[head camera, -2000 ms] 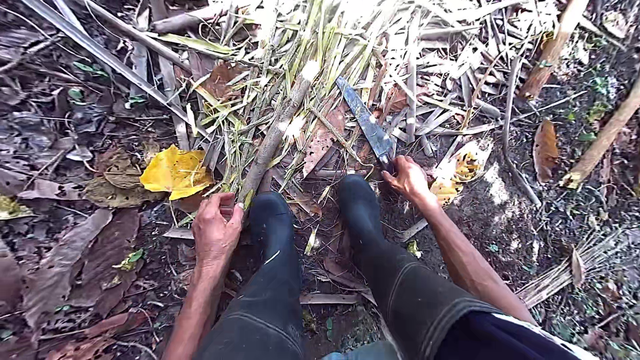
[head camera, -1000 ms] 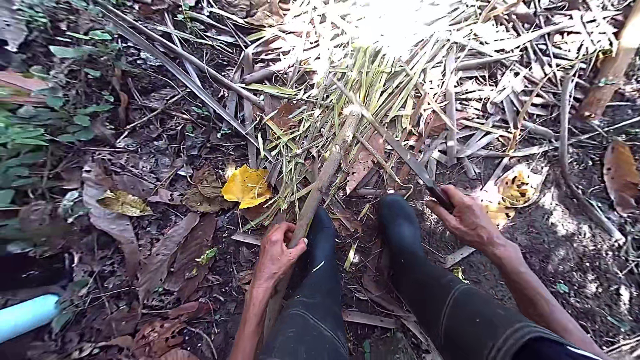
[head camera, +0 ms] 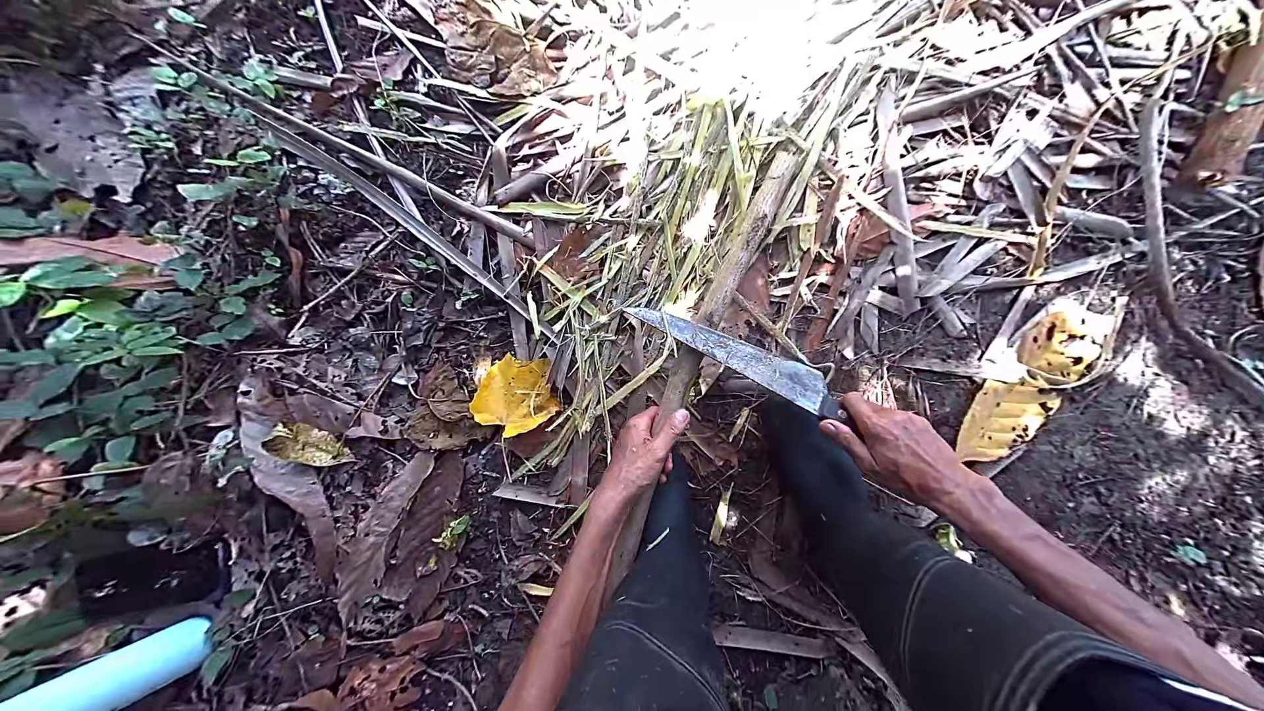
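My left hand (head camera: pixel 644 452) is closed around a long wooden stick (head camera: pixel 729 272), which runs from beside my left leg up into the pile of shavings. In my right hand (head camera: pixel 889 444) is the dark handle of a large knife (head camera: pixel 750 361). Its broad metal blade points left and lies across the stick, a little above my left hand; whether it touches the bark cannot be told. Pale green and tan wood shavings (head camera: pixel 632 267) lie around and under the stick.
My black rubber boots (head camera: pixel 815 464) stand on either side of the middle. A yellow leaf (head camera: pixel 514 395) lies left of the shavings, green plants (head camera: pixel 109 326) grow at the left, and a light blue cylindrical object (head camera: pixel 118 671) is at the bottom left. A thick branch (head camera: pixel 1229 128) is at the upper right.
The knife, which pointed up and left beside or over the stick, now lies more level across it, nearer my left hand. The view has shifted left.
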